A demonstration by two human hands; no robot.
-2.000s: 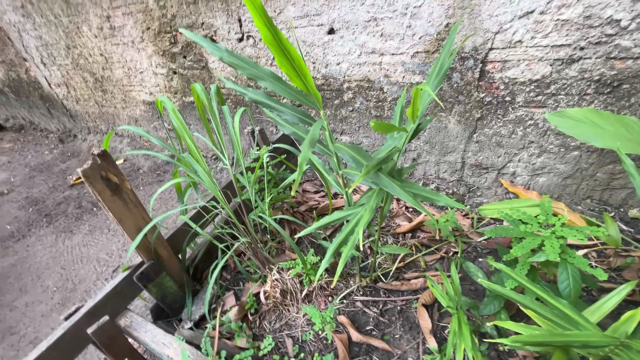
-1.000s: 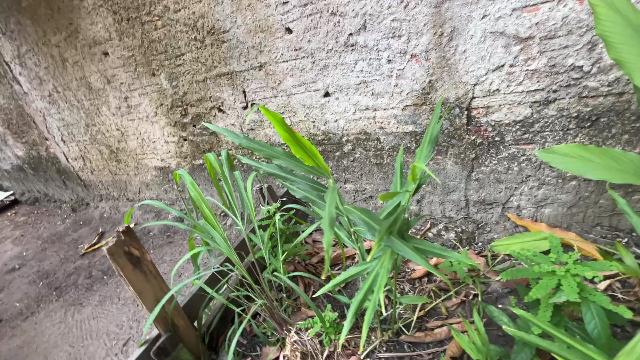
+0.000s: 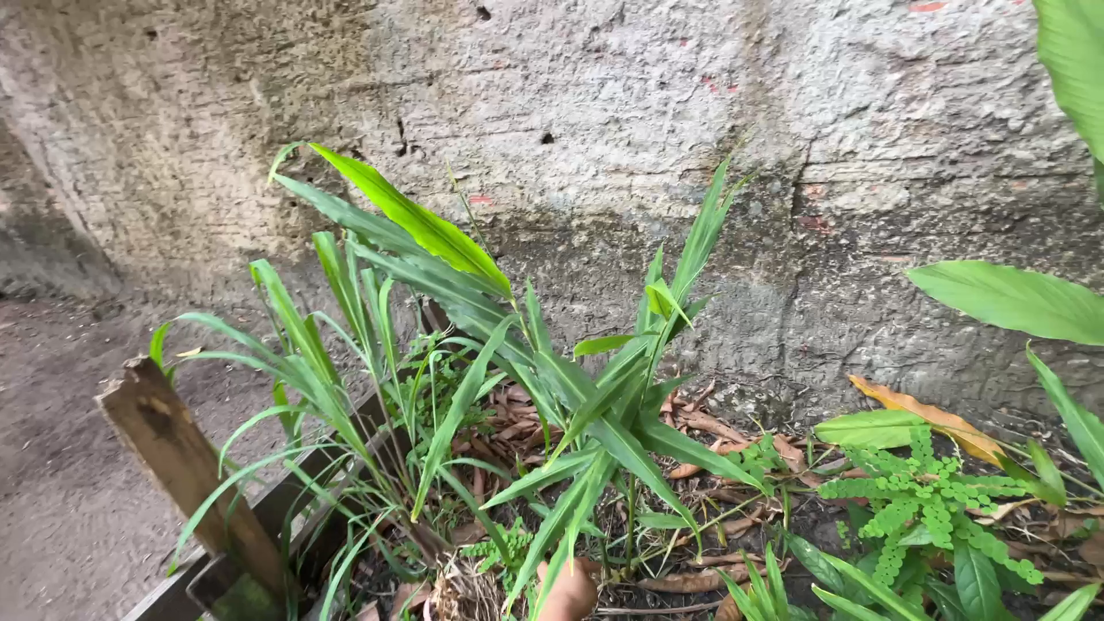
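Note:
Part of one hand shows at the bottom edge, right of the middle, low among the long leaves of a tall green plant. Leaves cross in front of it, and its fingers are mostly hidden, so whether it holds a stem cannot be told, nor whether it is a left or right hand. Just left of it lies a clump of dry grass at the base of a tuft of narrow grass-like leaves. No other hand shows.
A rough weathered wall runs behind the plants. At left, a broken wooden post and boards edge the bed beside bare ground. Brown dry leaves cover the soil. A small-leaved plant and a yellowing leaf stand at right.
A hand has come into view at the bottom edge, beneath the tall plant; neither earlier frame shows it. The view has shifted, with more wall showing than at first.

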